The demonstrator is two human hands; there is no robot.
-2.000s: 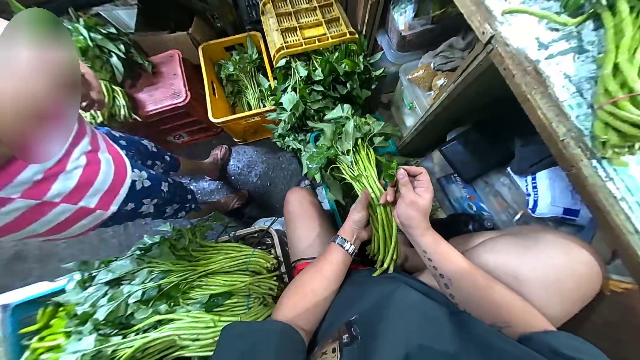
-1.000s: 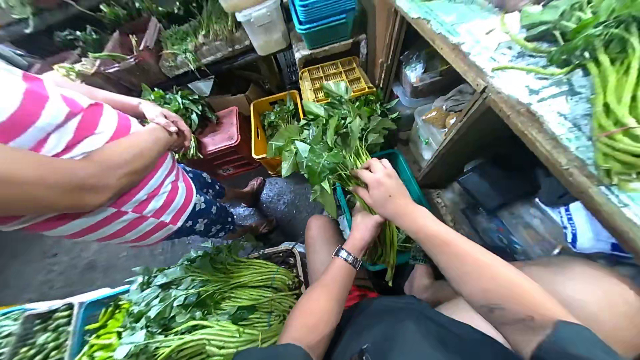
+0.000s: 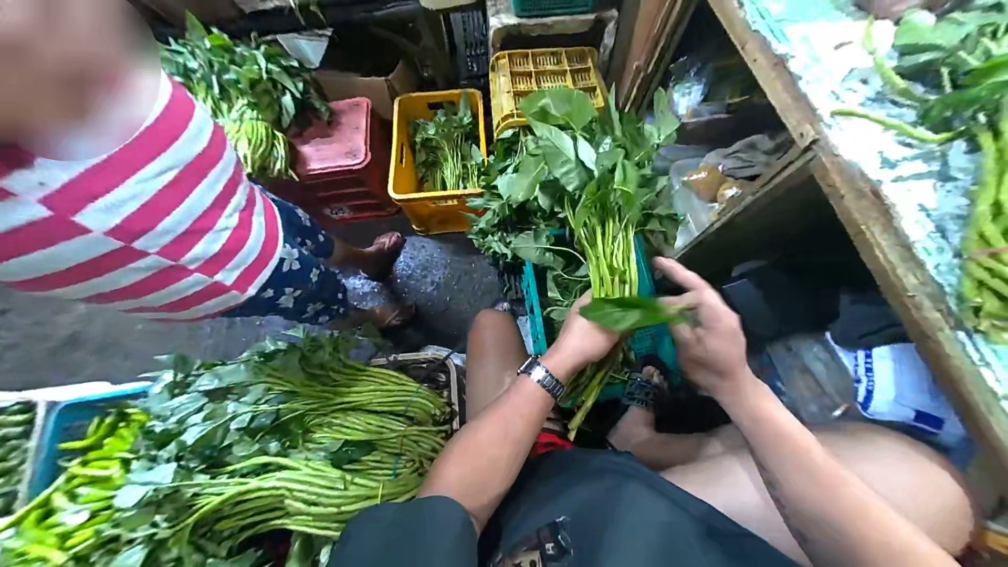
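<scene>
My left hand [image 3: 587, 335], a metal watch on its wrist, grips a bunch of leafy green stalks [image 3: 606, 252] around the lower stems. The leaves point away from me, over a teal plastic crate [image 3: 535, 307]. To the right of the bunch, my right hand [image 3: 705, 335] holds a single green leaf [image 3: 630, 313] between thumb and fingers; the leaf lies across the front of the stems. More leafy greens [image 3: 520, 197] stand in and behind the teal crate.
A person in a striped shirt [image 3: 150, 228] stands at left. Bundled long beans [image 3: 346, 425] and green peppers [image 3: 87, 488] lie at lower left. Yellow crate [image 3: 437, 209], red crate [image 3: 339, 150] and upturned yellow crate [image 3: 551, 75] stand ahead. A worn wooden table [image 3: 874, 213] edges the right.
My right hand has moved off the bunch to the right and now holds a single leaf. The left hand keeps its grip on the stems. The other person's clasped hands have left the view.
</scene>
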